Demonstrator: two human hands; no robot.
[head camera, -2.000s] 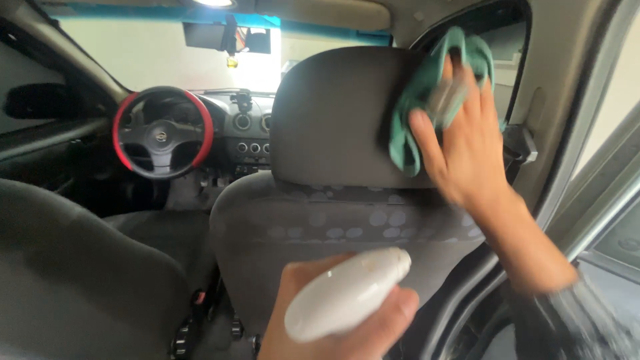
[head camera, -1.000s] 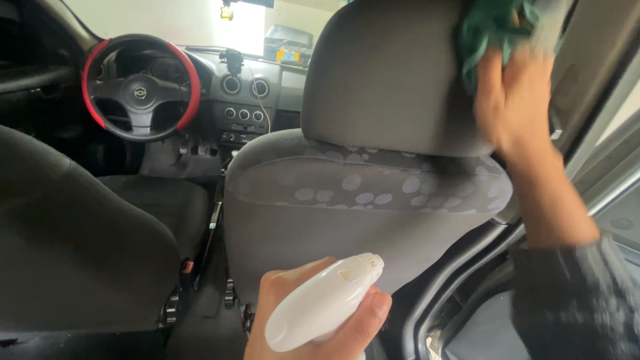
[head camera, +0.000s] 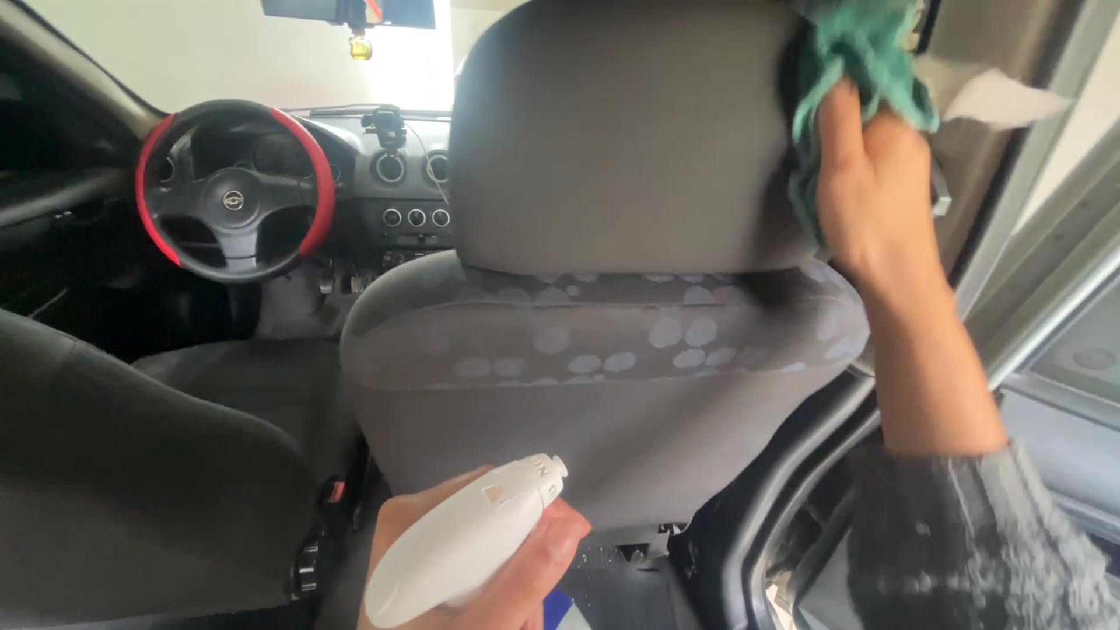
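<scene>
My right hand (head camera: 875, 184) is raised at the upper right, its fingers closed on a green cloth (head camera: 862, 66) against the right edge of the grey headrest (head camera: 630, 131). A blurred white piece (head camera: 1002, 98) shows just right of the cloth; what it is I cannot tell. At the bottom centre, my left hand (head camera: 542, 560) grips a spray bottle by its neck, below the white spray head (head camera: 468, 534). The nozzle points up and to the right, toward the back of the front passenger seat (head camera: 560, 429). Most of the bottle is hidden under the hand.
The driver's seat (head camera: 131, 472) stands at the left, with a red and black steering wheel (head camera: 234, 191) beyond it. A phone holder (head camera: 385, 127) is on the dashboard. To the right are the door pillar (head camera: 1015, 175) and the door opening's black rubber seal (head camera: 787, 472).
My right hand stays at the headrest's right side with the green cloth, which is bunched differently. My left hand still holds the spray bottle. The view has shifted.
</scene>
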